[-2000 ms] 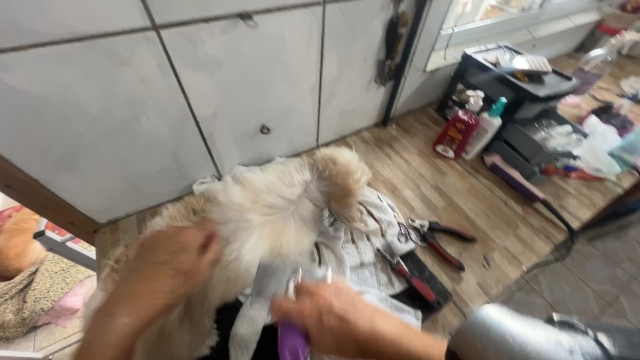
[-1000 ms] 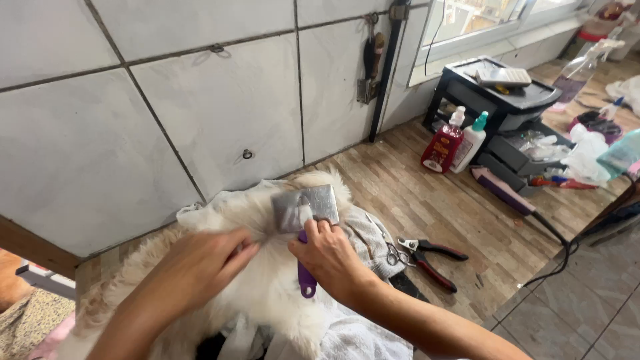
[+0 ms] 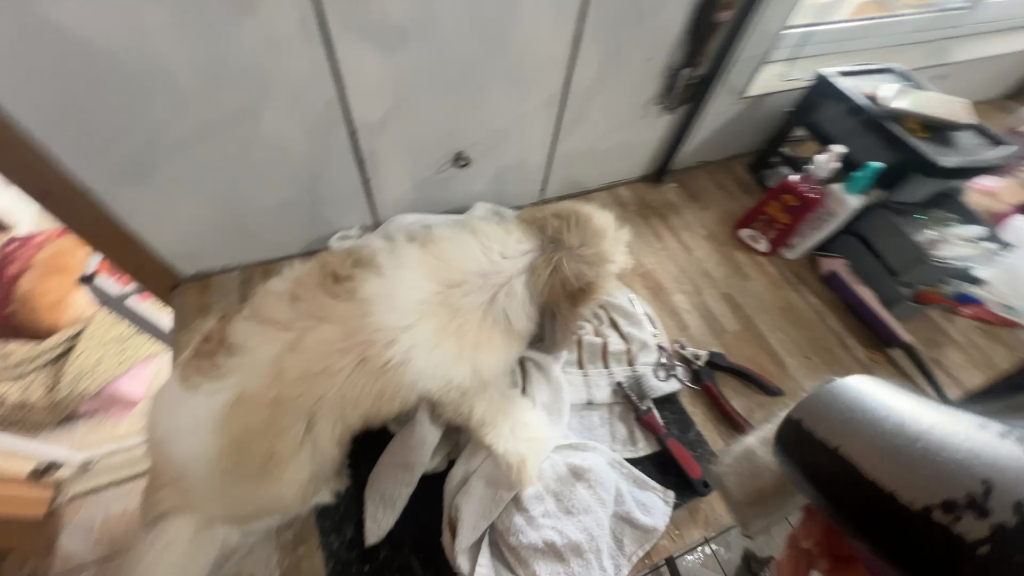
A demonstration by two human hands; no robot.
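A cream, fluffy dog stands or lies by the tiled wall, its head towards the right. White towels lie beside it. At the bottom right, the blurred fingers of my right hand hold a slicker brush, whose pale head shows; its handle is hidden. A worn silver-and-black hair dryer nozzle covers most of that hand. A red-and-black handled grooming tool rests right of the towels, near scissors and red-and-black nail clippers. My left hand is out of view.
Red and white pump bottles stand before a black organizer on the wood-patterned table. A purple corded appliance lies nearby, beside clear plastic. A patterned cloth and orange fur or plush show beyond the table at the left.
Both hands have left the dog; the right one, with the brush, has moved to the lower right and the left one out of view. The dryer nozzle, absent one second ago, shows again.
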